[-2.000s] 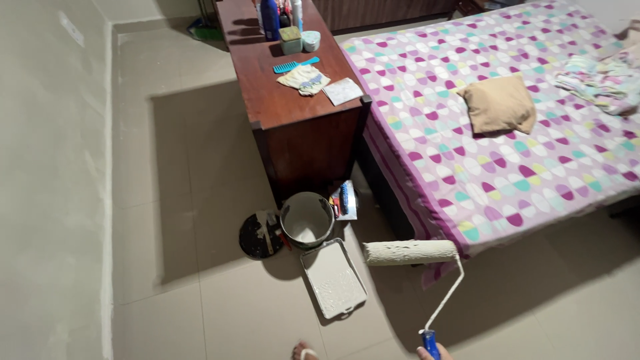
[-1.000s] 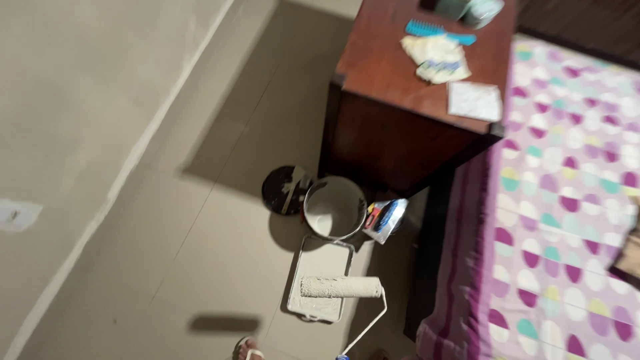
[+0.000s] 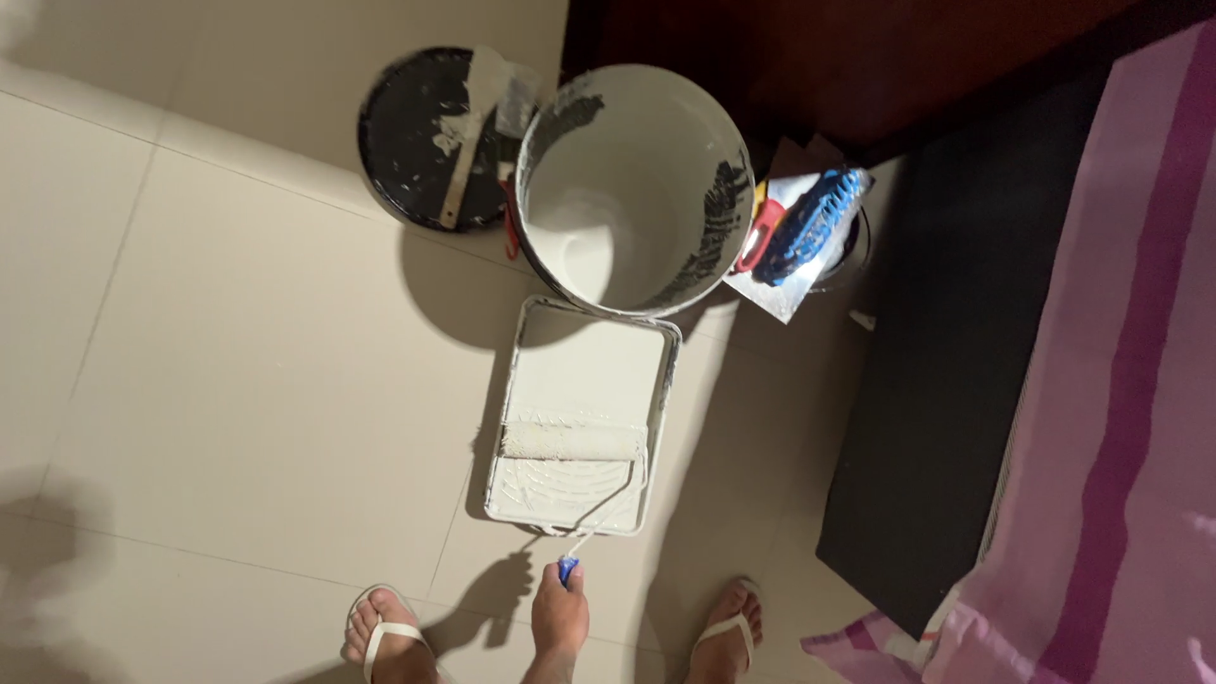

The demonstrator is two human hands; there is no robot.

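Observation:
My right hand (image 3: 560, 613) reaches in from the bottom edge, closed around the blue handle of a paint roller (image 3: 574, 442). The roller's pale, paint-coated sleeve lies across a paint tray (image 3: 672, 385), over its ridged part near my feet. Pale paint covers the tray's inside, with ridges and smears around the sleeve. Just beyond the tray's far end stands a large round bucket (image 3: 635, 190) with pale paint in it and dark streaks on its inner wall. My left hand is out of view.
Left of the bucket, a black lid (image 3: 408, 142) bears a paint-smeared wooden stick (image 3: 463, 176). Right of it are a metal-bladed tool (image 3: 787, 296) and a blue-and-dark item (image 3: 812, 228). A bed with a pink cover (image 3: 1073, 380) is at the right; sandalled feet (image 3: 389, 632) flank my hand.
The roller, held up over the floor two seconds ago, is now down in the tray. The view has moved closer to the bucket and tray.

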